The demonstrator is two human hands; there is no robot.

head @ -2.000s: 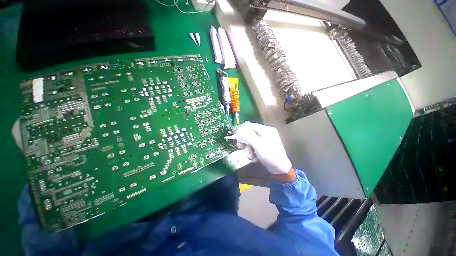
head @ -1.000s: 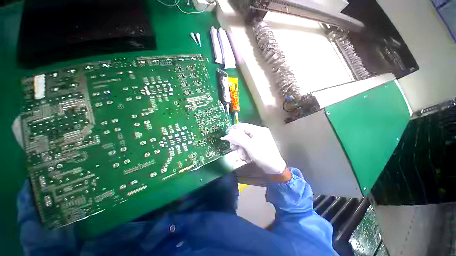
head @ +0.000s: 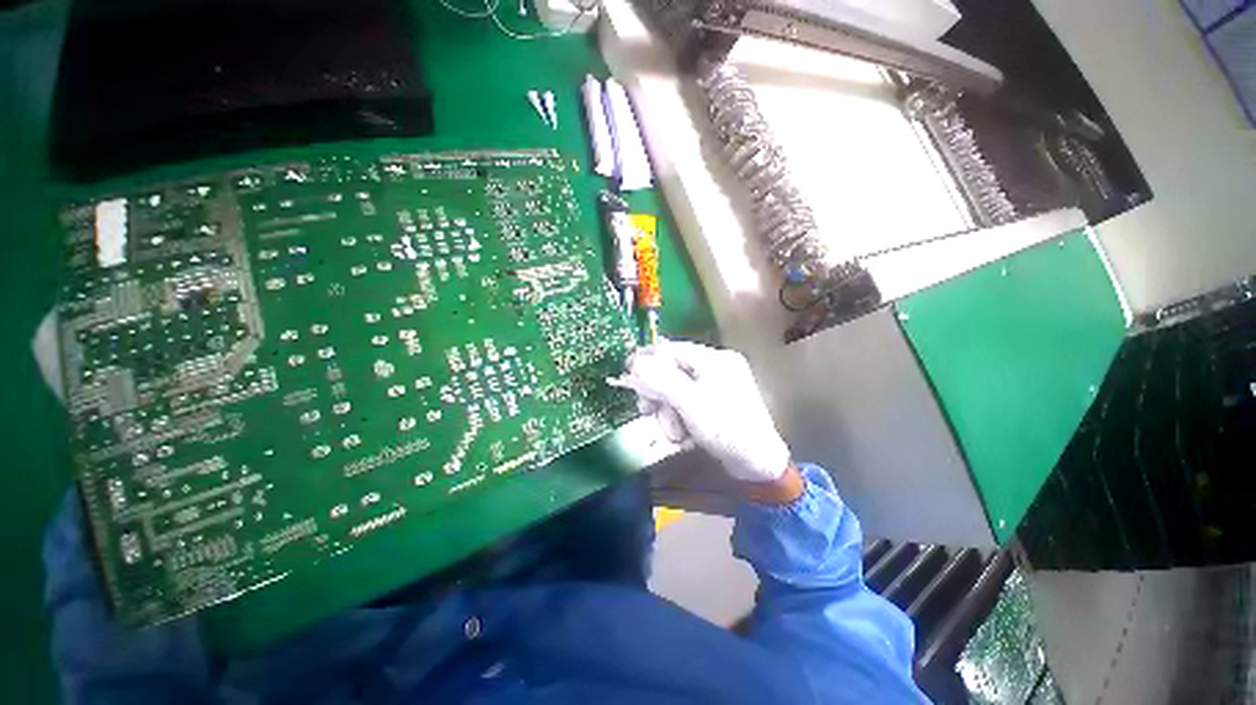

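Observation:
A large green circuit board point(head: 331, 372) with white markings and small silvery parts lies tilted in front of me. A white label point(head: 112, 233) is at its upper left corner. My right hand point(head: 705, 409), in a white glove, is at the board's right edge with its fingertips pinched over the lower right corner. A small pale tip shows at the fingertips; what it belongs to is hidden. My left hand point(head: 48, 355), in a white glove, shows only as a small part behind the board's left edge; its fingers are hidden.
An orange tube point(head: 645, 262) and a dark-and-white tube point(head: 614, 234) lie right of the board. Two pale tubes point(head: 616, 131) and two white cones point(head: 541, 108) lie above. A black slab point(head: 234, 83) is behind the board. A machine with a white bed point(head: 868, 152) stands right.
My right hand has shifted slightly left along the board's lower right corner since two seconds ago. The board and left hand look nearly unchanged.

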